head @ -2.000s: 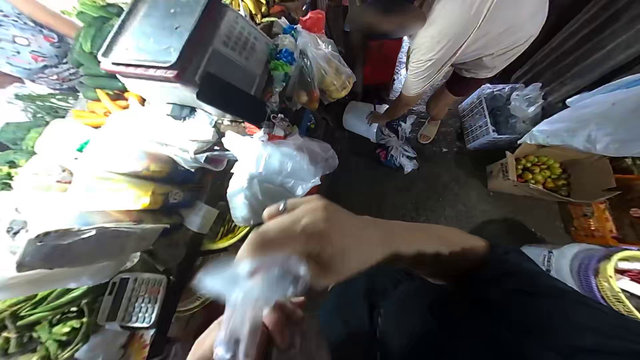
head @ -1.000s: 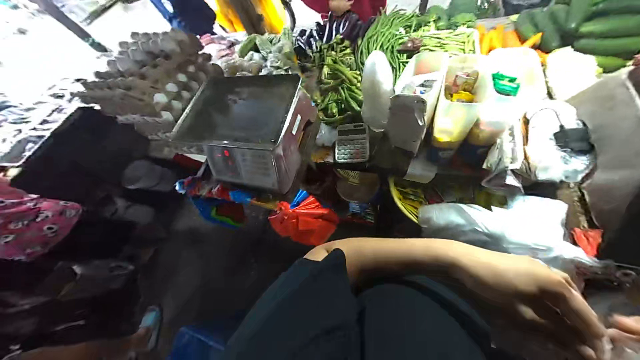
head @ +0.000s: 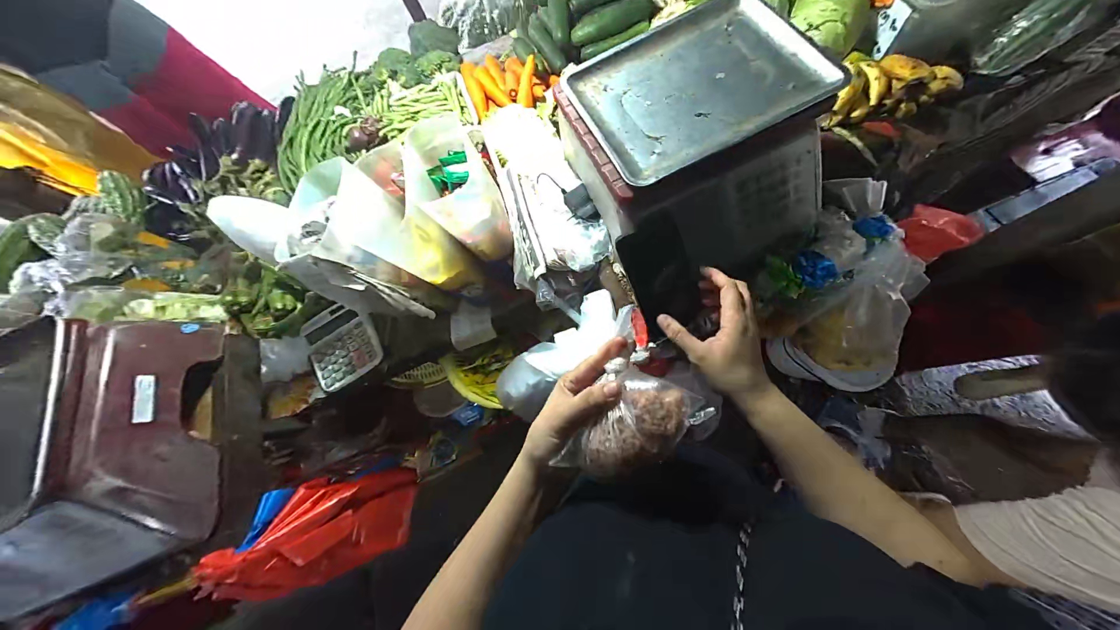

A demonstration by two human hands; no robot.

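Note:
My left hand (head: 584, 402) holds a clear plastic bag of brownish food (head: 643, 420) by its gathered neck, near the bottom centre. Just right of it, my right hand (head: 722, 337) has its fingers spread beside a black smartphone (head: 661, 271); whether it touches the phone cannot be told. The phone leans at the lower corner of a weighing scale (head: 752, 175), which has a metal tray (head: 700, 83) on top. A white plastic bag (head: 534, 376) lies against the left of my left hand.
Carrots (head: 507, 83), eggplants (head: 236, 140) and bananas (head: 892, 83) lie behind. A calculator (head: 343, 348) rests at the stall's near edge. Red plastic bags (head: 324, 534) hang at lower left. A second scale (head: 140, 420) stands far left. A person's light sleeve (head: 1050, 534) shows at lower right.
The view has swung widely. My hands, at the right edge a second ago, are now in front of me by the scale, the left one holding the bag of brownish food.

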